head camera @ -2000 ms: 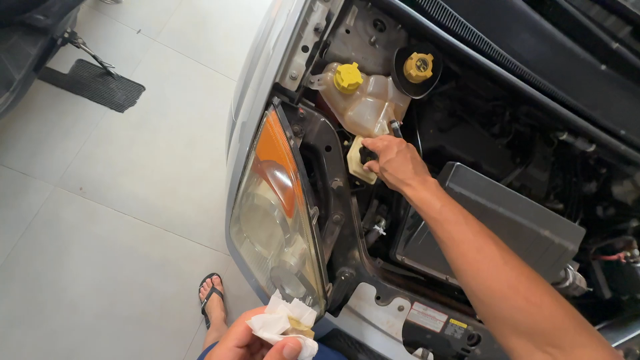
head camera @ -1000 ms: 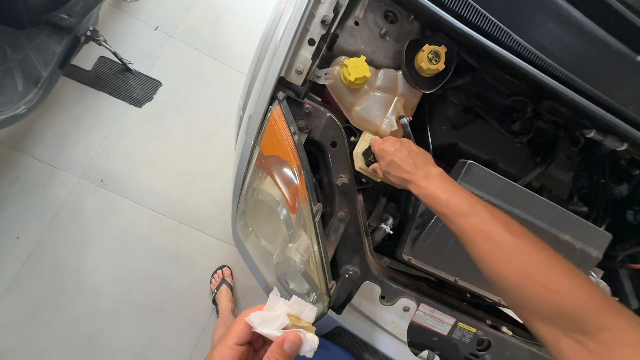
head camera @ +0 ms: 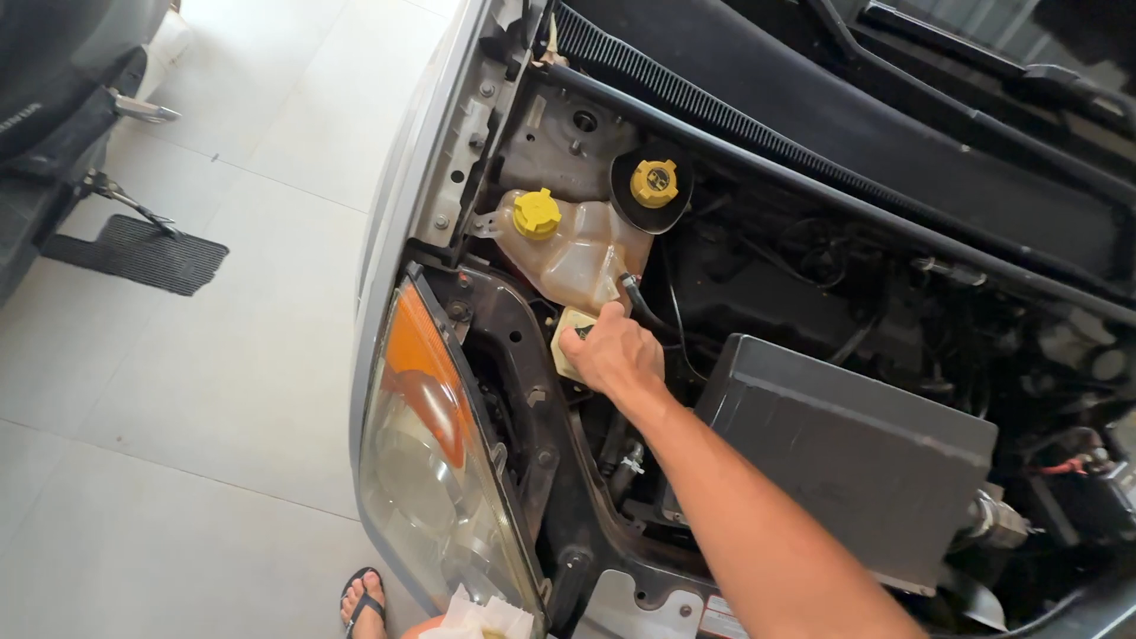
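Note:
My right hand (head camera: 621,351) grips a black cap on the cream plastic reservoir (head camera: 568,348) beside the headlight; the fingers hide most of the cap. Just above sits the translucent coolant expansion tank (head camera: 581,253) with its yellow cap (head camera: 536,214). A second yellow cap (head camera: 655,183), bearing a symbol, stands in a black cup to its right. At the bottom edge, over the lower end of the headlight (head camera: 435,461), is a crumpled white tissue (head camera: 479,617) with something yellowish on it. My left hand (head camera: 428,627) holds it and is mostly cut off by the frame.
A large black box cover (head camera: 843,461) lies right of the reservoir, under my right forearm. A black hose (head camera: 643,306) runs from the tank. On the left, a motorcycle's black footboard (head camera: 164,255) juts over the tiled floor (head camera: 222,382). A foot in a flip-flop (head camera: 364,603) is at the bottom.
My right hand stays on the reservoir's cap. My left hand with the tissue is now lower in view, largely out of frame.

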